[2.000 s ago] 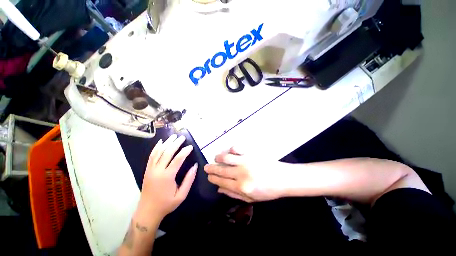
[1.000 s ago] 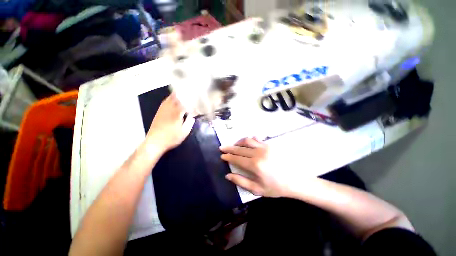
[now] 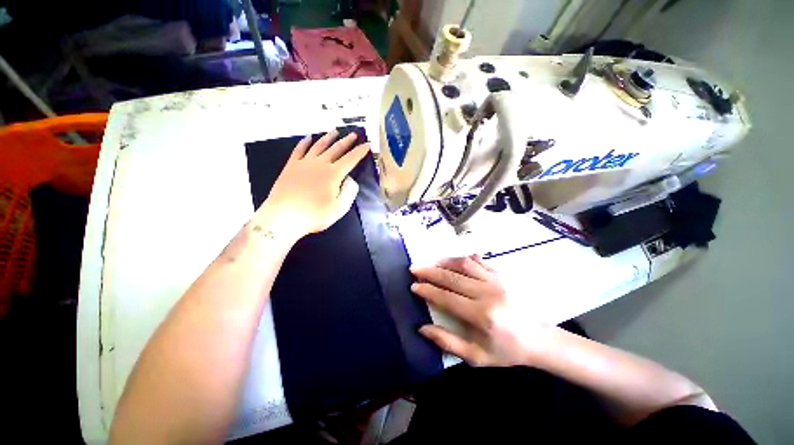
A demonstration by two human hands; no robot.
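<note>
A dark fabric panel point(image 3: 335, 304) lies flat on the white table, with a shinier folded strip along its right side. The white sewing machine point(image 3: 601, 122) stands over its right edge. Its needle area is mostly hidden behind the machine head. My left hand point(image 3: 318, 187) lies flat on the far part of the panel, fingers slightly spread. My right hand point(image 3: 470, 308) rests at the panel's right edge, fingertips on the strip, fingers apart. Neither hand visibly grips the cloth.
Black scissors point(image 3: 511, 200) and dark snips point(image 3: 561, 228) lie on the machine bed. A black box point(image 3: 631, 228) sits at the table's right end. An orange basket point(image 3: 52, 165) stands left of the table point(image 3: 174, 191). Pink cloth point(image 3: 335, 54) lies beyond the far edge.
The view has shifted, showing more of the table and machine top. My left hand has moved from near the needle to the panel's far part. More of the panel shows on the table.
</note>
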